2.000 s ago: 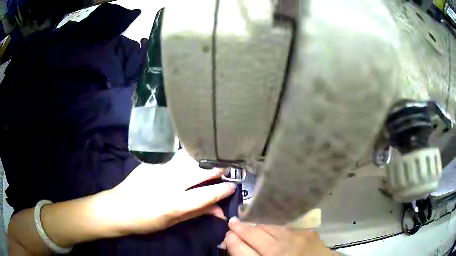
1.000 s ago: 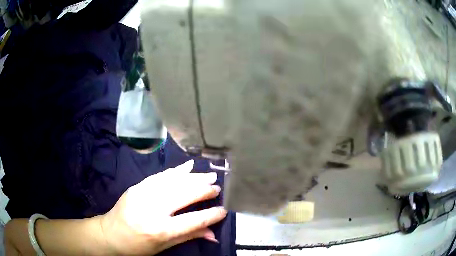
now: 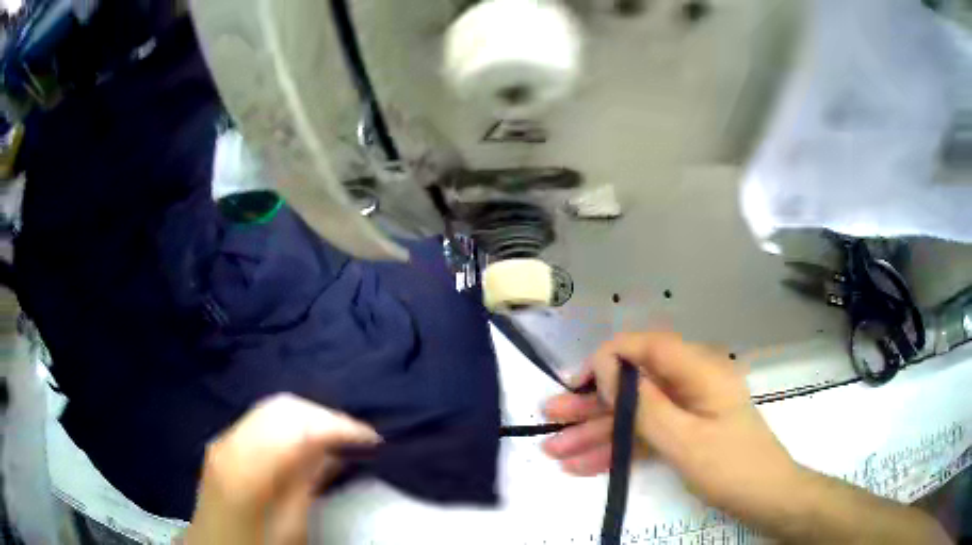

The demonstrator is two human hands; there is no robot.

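Observation:
The dark navy garment piece (image 3: 352, 351) lies bunched left of the needle, its straight edge running down from the presser foot (image 3: 460, 261). My left hand (image 3: 272, 458) is at its lower left, fingers curled; its fingertips are against the cloth and partly hidden, and I cannot tell whether they grip it. My right hand (image 3: 682, 415) holds a narrow dark strip (image 3: 621, 458) that runs up towards the needle and hangs down below the fingers. A thin dark length also runs from the garment edge to my right fingers.
The off-white sewing machine head (image 3: 288, 117) fills the top. A yellowish knob (image 3: 519, 283) sits right of the needle. Black-handled snips (image 3: 883, 314) lie on the bed at right, by a whitish cloth or paper (image 3: 863, 138). A printed ruler (image 3: 917, 463) runs along the white front edge.
The view has shifted, showing the needle area and lower knob. My left hand has moved down off the middle of the cloth. My right hand has come into view holding the strip.

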